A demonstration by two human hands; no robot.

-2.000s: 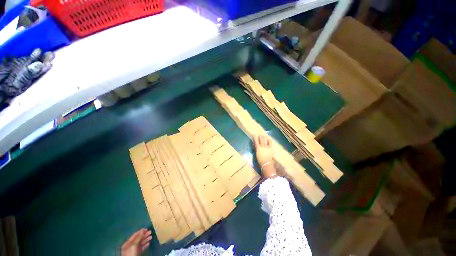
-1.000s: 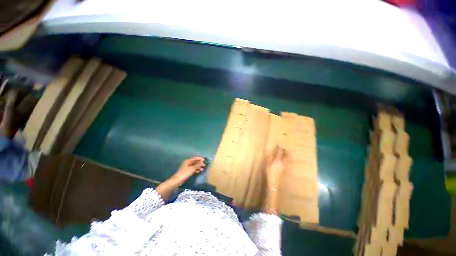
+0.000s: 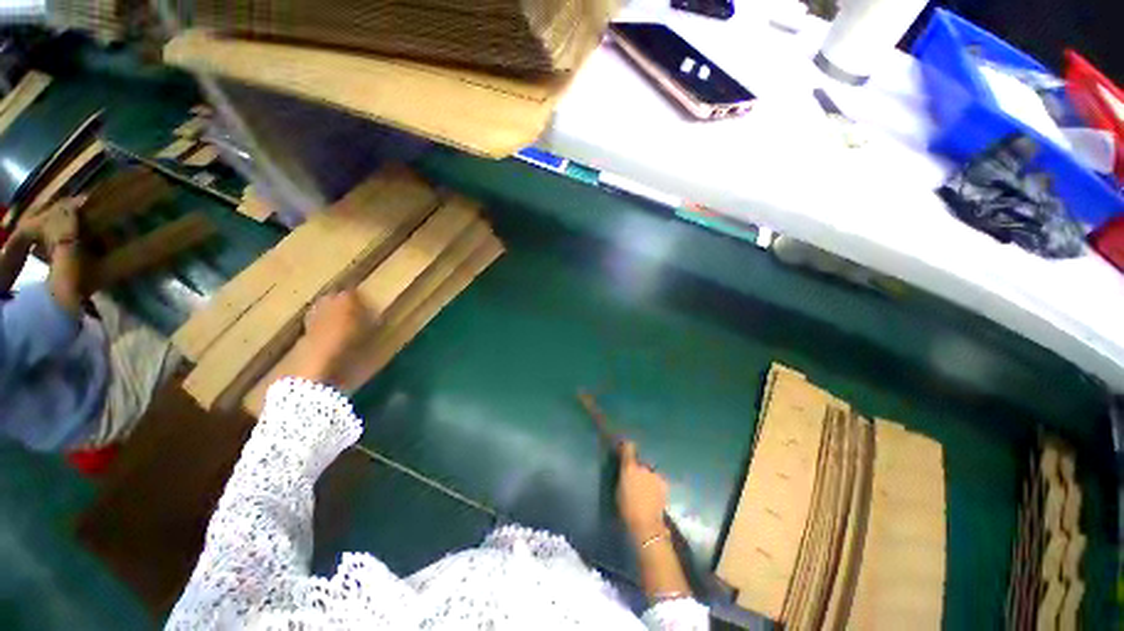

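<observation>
My left hand (image 3: pixel 335 335) is on the left-hand strip stack (image 3: pixel 284 277), long tan strips lying in overlapping piles; its fingers are too blurred to tell whether they grip a strip. My right hand (image 3: pixel 642 493) is over the green bench, left of the right-hand strip stack, and holds a slotted cardboard strip (image 3: pixel 600 417) that shows as a thin brown line on edge. The right-hand strip stack (image 3: pixel 906 530) lies flat and fanned, with rows of short slits and several strips on edge in its middle.
Folded partitions with zigzag edges (image 3: pixel 1058 530) lie at far right. The white shelf (image 3: pixel 789 160) holds a phone (image 3: pixel 682 70), a blue bin (image 3: pixel 1005 111), a black plastic bag (image 3: pixel 1017 203) and stacked cardboard (image 3: pixel 407 99). A co-worker's hand (image 3: pixel 52 228) is at left.
The view has swung left. My left hand has moved from open over the bench to the left-hand stack. My right hand has left the right-hand stack and now holds a strip.
</observation>
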